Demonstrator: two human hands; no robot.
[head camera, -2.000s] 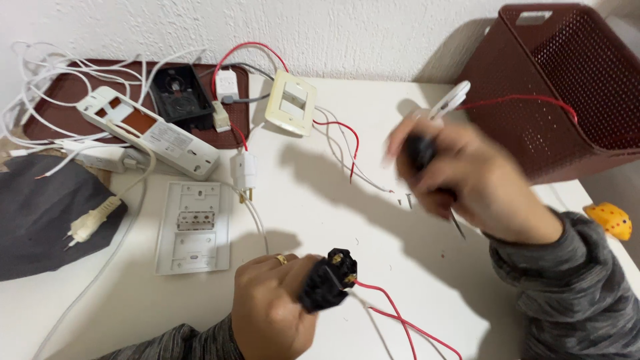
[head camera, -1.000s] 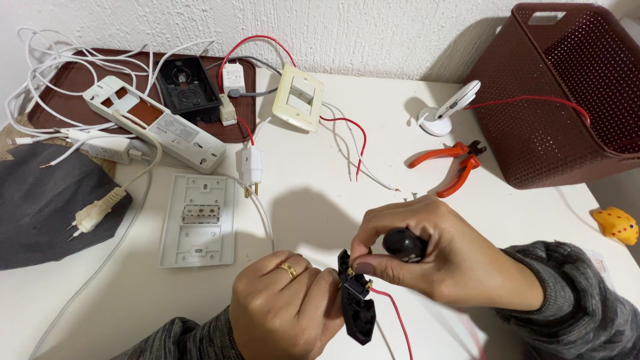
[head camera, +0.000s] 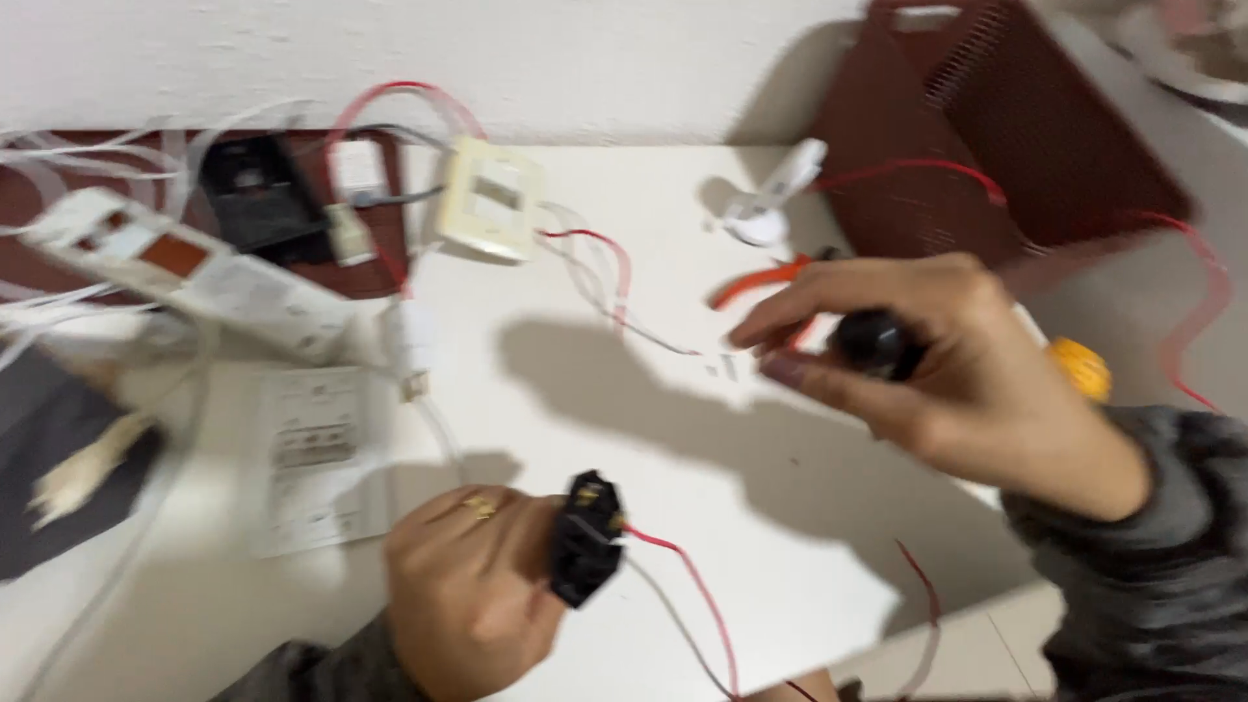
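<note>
My left hand (head camera: 478, 585), with a gold ring, grips a small black electrical fitting (head camera: 587, 541) with brass-coloured contacts at the lower middle. A red wire (head camera: 687, 575) and a pale wire run from its right side. My right hand (head camera: 936, 375) is raised to the right, holding a black-handled tool (head camera: 870, 341) in the palm; its shaft is hidden. The thumb and index fingertips hang near small screws (head camera: 729, 367) on the white table, and whether they pinch anything is too blurred to tell. Orange-handled pliers (head camera: 760, 281) lie partly behind this hand.
A cream wall plate with a switch (head camera: 490, 200), a white plate (head camera: 322, 458), a white power strip (head camera: 195, 273), a black box (head camera: 261, 195) and tangled cables lie left. A brown plastic basket (head camera: 877, 146) stands back right, near a white stand (head camera: 760, 224). A yellow object (head camera: 1080, 370) is at the right.
My right hand has moved away from the black fitting, up and to the right, still with the black-handled tool. My left hand keeps hold of the fitting. The view has shifted.
</note>
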